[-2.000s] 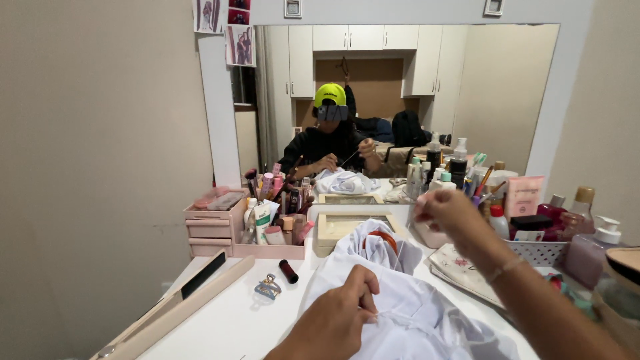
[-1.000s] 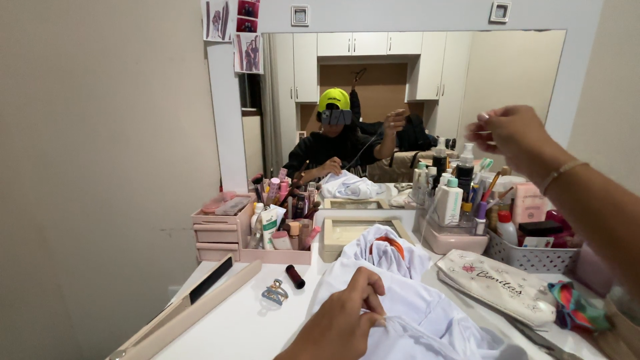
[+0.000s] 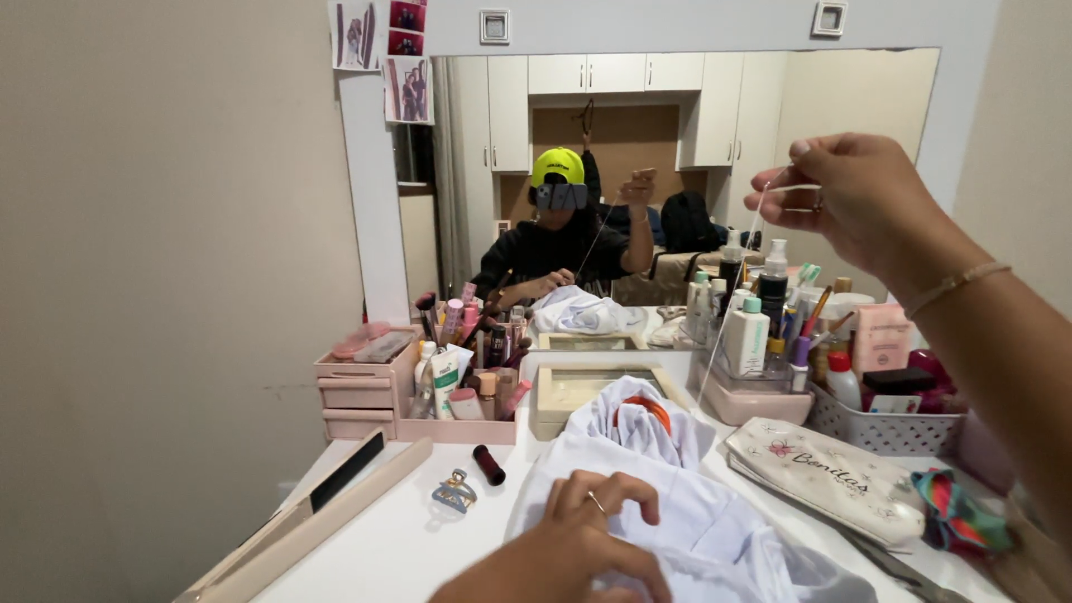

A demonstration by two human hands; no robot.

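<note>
White cloth (image 3: pixel 653 494) lies bunched on the white table, an orange ring-shaped thing (image 3: pixel 643 412) showing in its upper folds. My left hand (image 3: pixel 578 536) rests on the cloth with fingers bent and spread; whether it pinches any fabric cannot be told. Raised at the right, before the mirror, my right hand (image 3: pixel 846 188) pinches a thin white thread (image 3: pixel 737 285) between thumb and finger. The thread runs taut down toward the cloth; its lower end is hard to make out. A needle is not discernible.
A hair straightener (image 3: pixel 335 519), claw clip (image 3: pixel 455 492) and dark red tube (image 3: pixel 488 466) lie left. Behind stand a pink organizer (image 3: pixel 360 394), cream box (image 3: pixel 557 402) and bottles (image 3: pixel 745 335). A printed pouch (image 3: pixel 829 481), colorful scrunchie (image 3: pixel 959 511) and grey basket (image 3: pixel 892 427) are right. The mirror (image 3: pixel 670 201) rises behind.
My right hand has risen from low over the table to beside the mirror, drawing the thread up. My left hand stays at the cloth, its fingers now more spread.
</note>
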